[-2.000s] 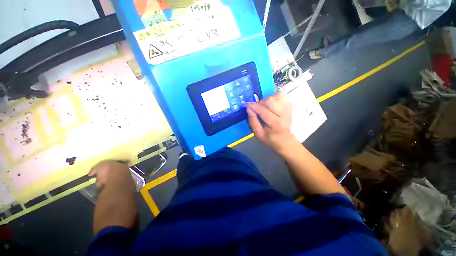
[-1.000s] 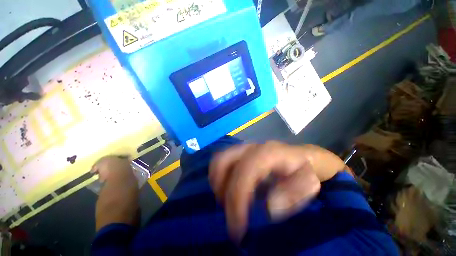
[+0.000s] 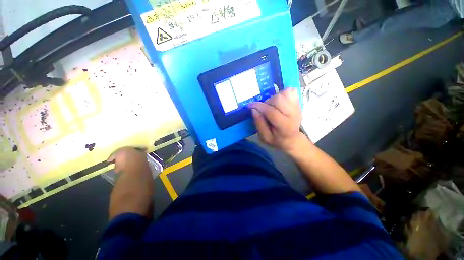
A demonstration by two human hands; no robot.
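Note:
The control panel touchscreen (image 3: 244, 86) has a black frame and a lit white and blue display. It is set in the sloping blue cabinet (image 3: 185, 86). My right hand (image 3: 279, 119) is at the screen's lower right, fingers bunched and a fingertip at the display's lower edge; it holds nothing. My left hand (image 3: 131, 157) lies on the near edge of the bright machine bed (image 3: 127, 96), left of the cabinet. Its fingers are partly hidden, so any grip on the edge cannot be told.
A warning label (image 3: 193, 23) is on the cabinet top. A black gantry beam (image 3: 96, 38) crosses the bed, with a curved hose above. Right of the cabinet, a white side table (image 3: 330, 109) holds a tape roll (image 3: 321, 59). Brown pieces (image 3: 402, 162) lie heaped at far right. A person's leg shows at upper right.
My right hand was at the screen, came back blurred over my body, and is now at the screen again. The display's layout has changed. My left hand has stayed at the bed edge.

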